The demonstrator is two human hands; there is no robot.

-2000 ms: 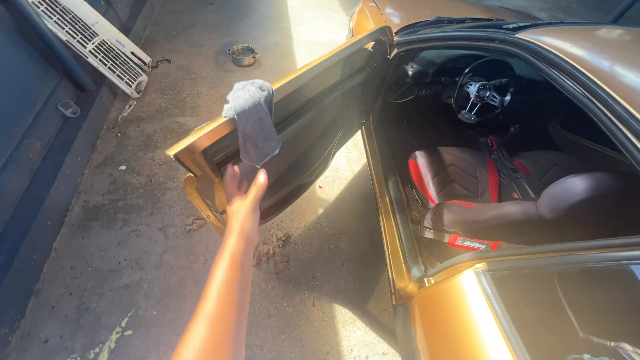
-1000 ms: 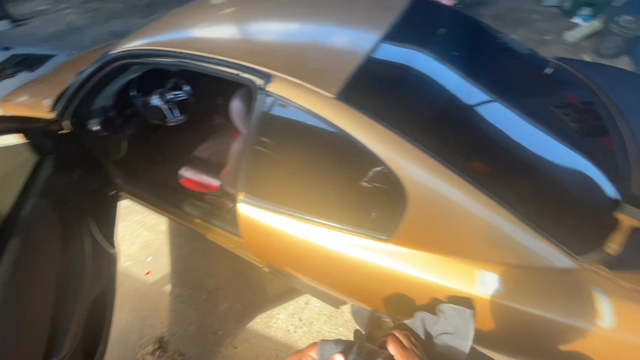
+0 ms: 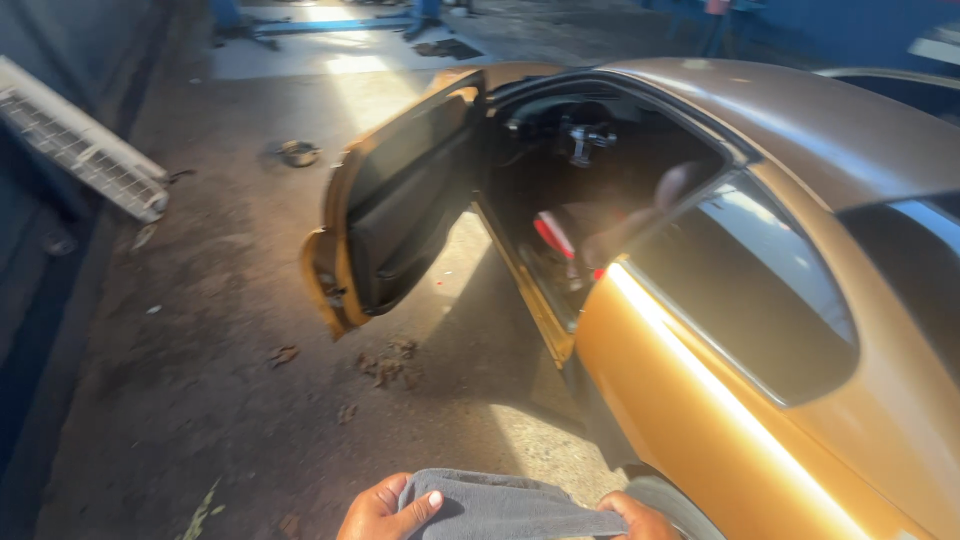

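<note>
A grey cloth [image 3: 499,504] stretches between my two hands at the bottom of the head view. My left hand [image 3: 390,510] grips its left end, thumb on top. At its right end, my right hand [image 3: 637,517] pinches the cloth near the rear wheel of a gold car [image 3: 675,352]. The car's door [image 3: 412,202] stands wide open, away from both hands. Inside the cabin a steering wheel [image 3: 585,139] and a dark seat with red trim show blurrily.
A white slatted panel [image 3: 82,142] leans by the blue wall at left. A round metal pan [image 3: 298,153] lies on the concrete floor beyond the door. Dry leaves [image 3: 391,364] are scattered below the door. Blue lift parts [image 3: 337,26] stand at the back.
Two seconds ago one hand held the cloth against the door's top edge; now both hands hold it low, near the car's rear side. The view has swung considerably.
</note>
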